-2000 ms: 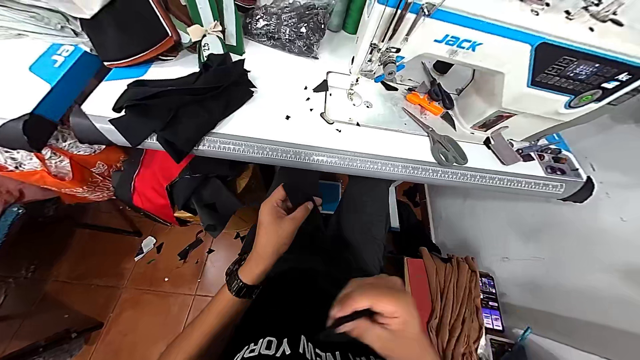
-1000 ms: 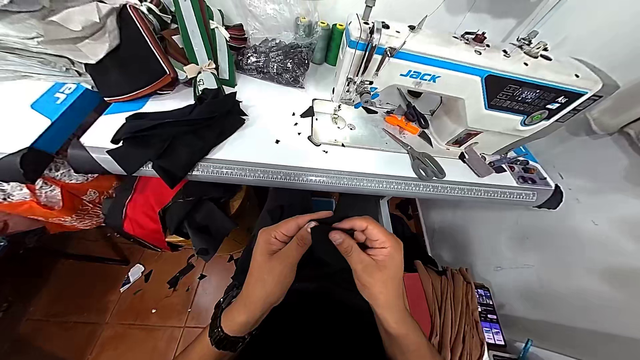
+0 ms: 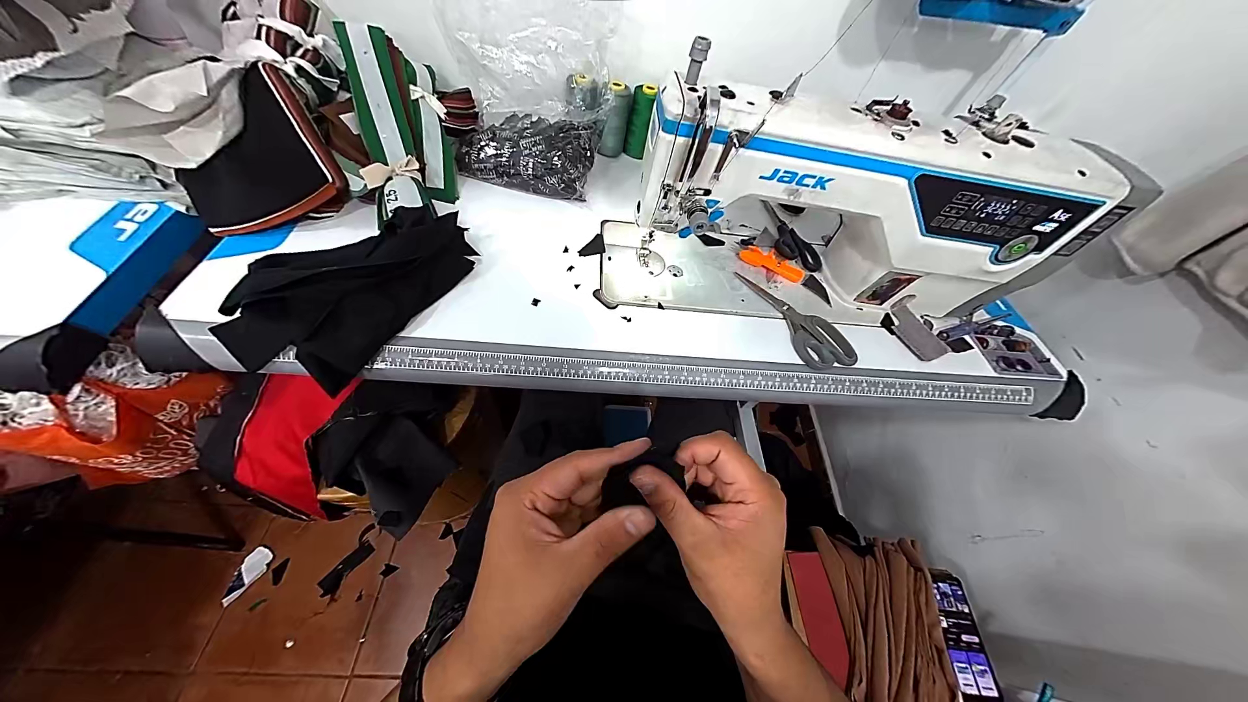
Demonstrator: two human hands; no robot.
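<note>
Between my left hand and my right hand is a small piece of black fabric, pinched in the fingers of both over my lap. Its lower edge blends into my dark clothing. Beyond the table edge stands a white Jack sewing machine. Grey-handled scissors lie open in front of it, and an orange-handled tool and black-handled snips lie under its arm. A pile of black fabric pieces hangs partly over the table's front edge, to the left.
A ruler strip runs along the table front. Behind are green thread spools, a plastic bag of black labels and striped trim bundles. Folded brown fabric and a phone are at lower right; an orange bag hangs left.
Two seconds ago my right hand was low and apart, with something black in it, while my left hand held black fabric. Both hands now meet at the fabric.
</note>
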